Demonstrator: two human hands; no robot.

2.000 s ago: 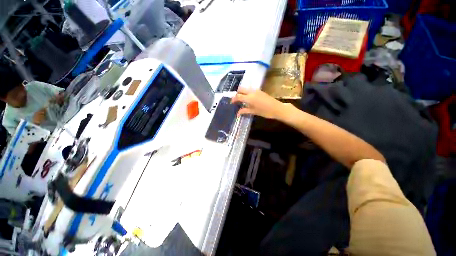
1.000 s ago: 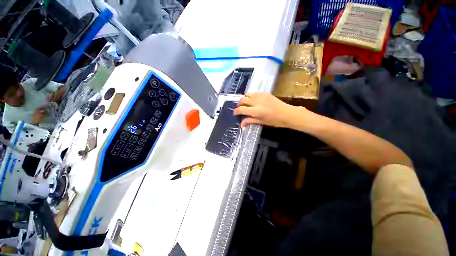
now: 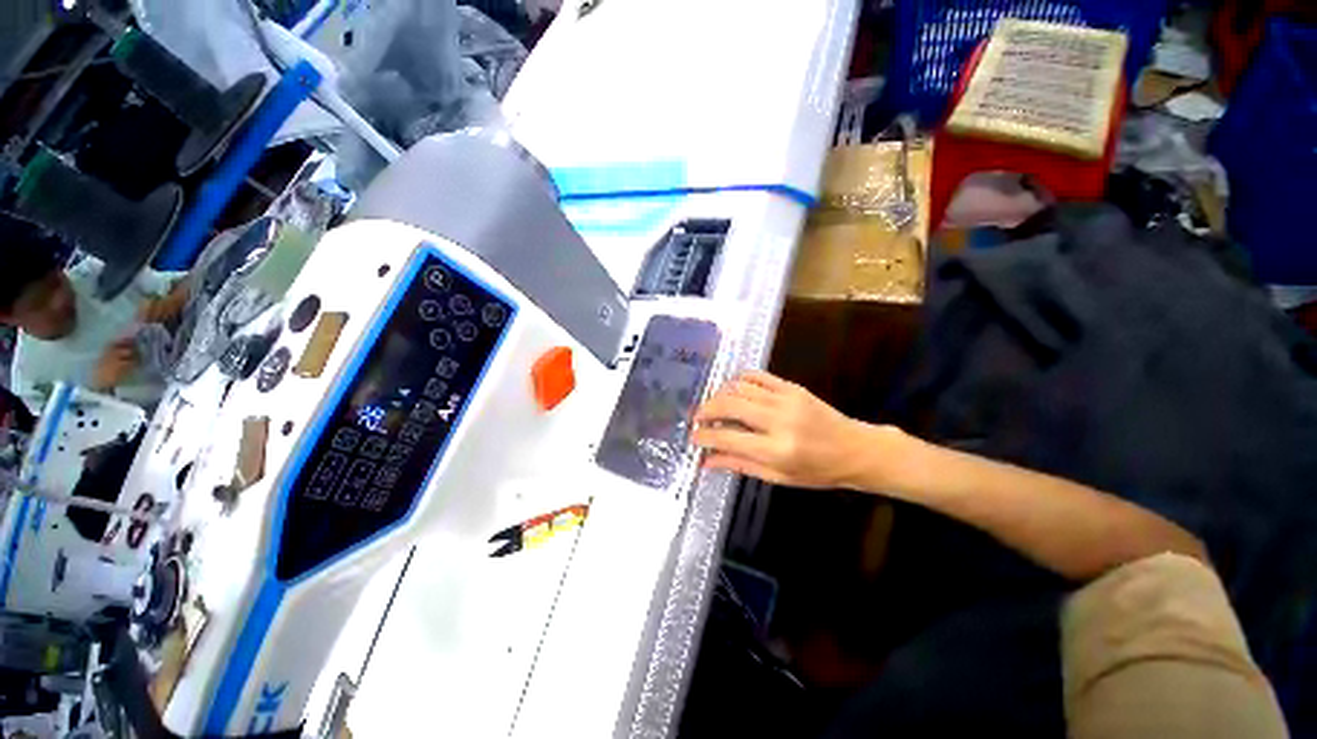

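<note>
A flat phone [image 3: 660, 399] lies on the white table near its front edge, its screen lit dimly with some reflections. My right hand [image 3: 773, 430] is at the phone's edge nearest me, fingers bent with the tips at or just beside it; whether they touch is unclear. The hand does not hold the phone. Thread snips [image 3: 539, 530] with orange-red and yellow handles and dark tips lie on the table left of the phone. My left hand is not in view.
The white sewing machine [image 3: 390, 419] with its dark control panel stands at left. A tray [image 3: 685, 260] is set in the table beyond the phone. A carton [image 3: 862, 224], a red crate [image 3: 965, 169] and dark workpieces [image 3: 1098, 361] are at right. A person [image 3: 80, 325] sits at far left.
My right hand has moved off the phone's upper part towards the table edge and lower in the picture. The phone's screen now looks lit. The view has shifted and the dark fabric at the bottom is gone.
</note>
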